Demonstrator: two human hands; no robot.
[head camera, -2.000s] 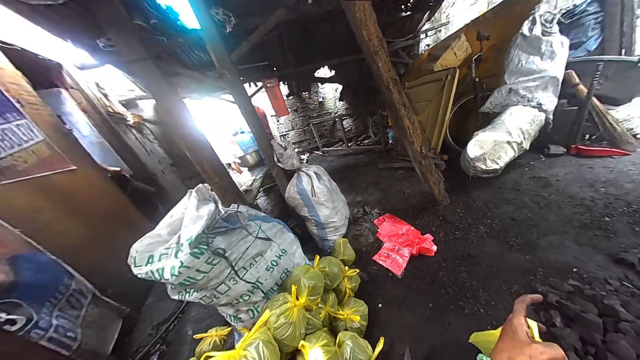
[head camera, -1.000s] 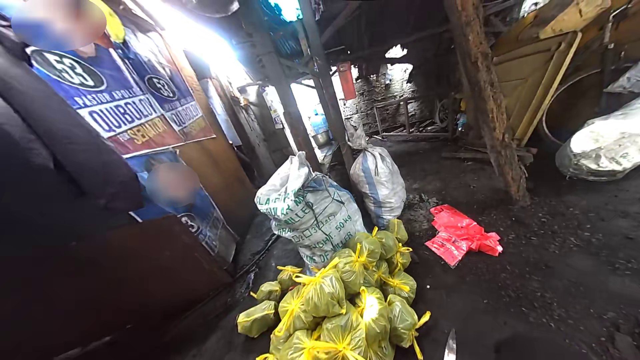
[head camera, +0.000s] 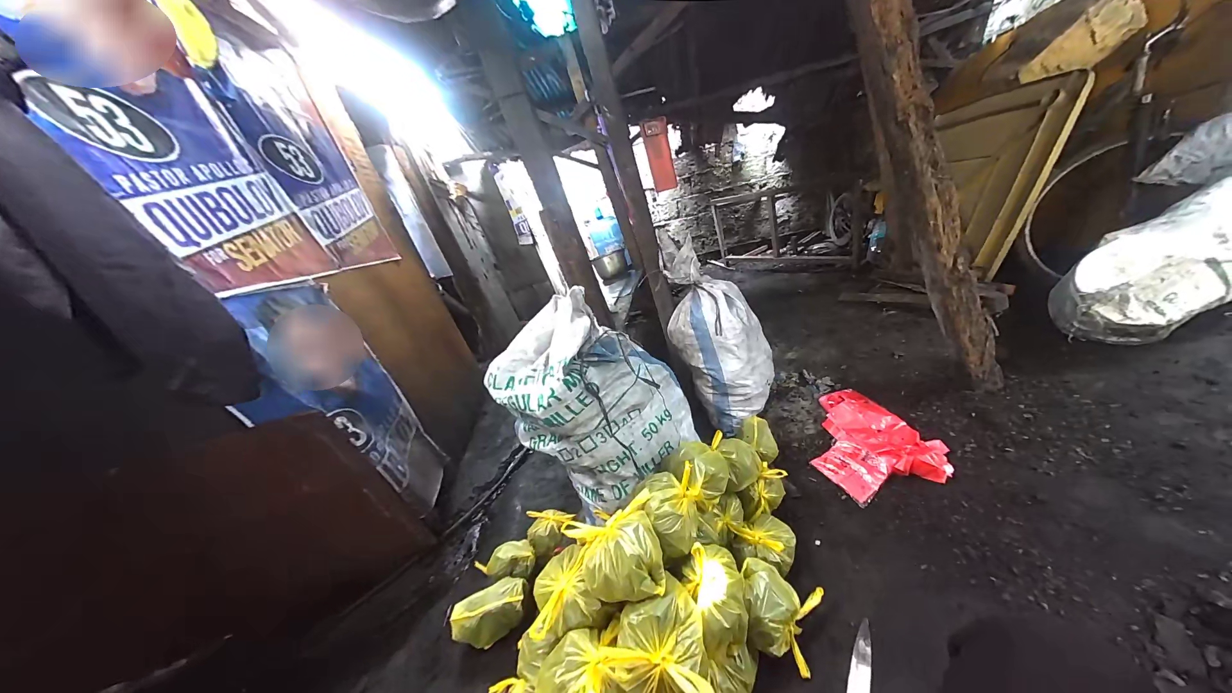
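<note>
Neither of my hands shows in the head view now. A heap of tied yellow plastic bags (head camera: 664, 587) with dark contents lies on the ground at the lower middle. Just right of it, a pointed metal blade (head camera: 859, 659) rises from the bottom edge; what holds it, if anything, is out of sight. Red plastic bags (head camera: 878, 448) lie flat on the dark ground farther right. Behind the heap stand a large white woven sack (head camera: 606, 414) with green print and a smaller tied sack (head camera: 720, 346) with a blue stripe.
A rough wooden post (head camera: 929, 192) stands right of centre. Beyond it lean a yellowish panel (head camera: 1020, 164) and, at the right edge, a filled pale sack (head camera: 1145, 274). Posters cover a wooden wall (head camera: 404, 318) on the left. Dark lumps (head camera: 1179, 640) lie at the lower right.
The hand seen two seconds ago at the lower right, beside something yellow, is out of view. The view has swung left, and a blade shows at the bottom.
</note>
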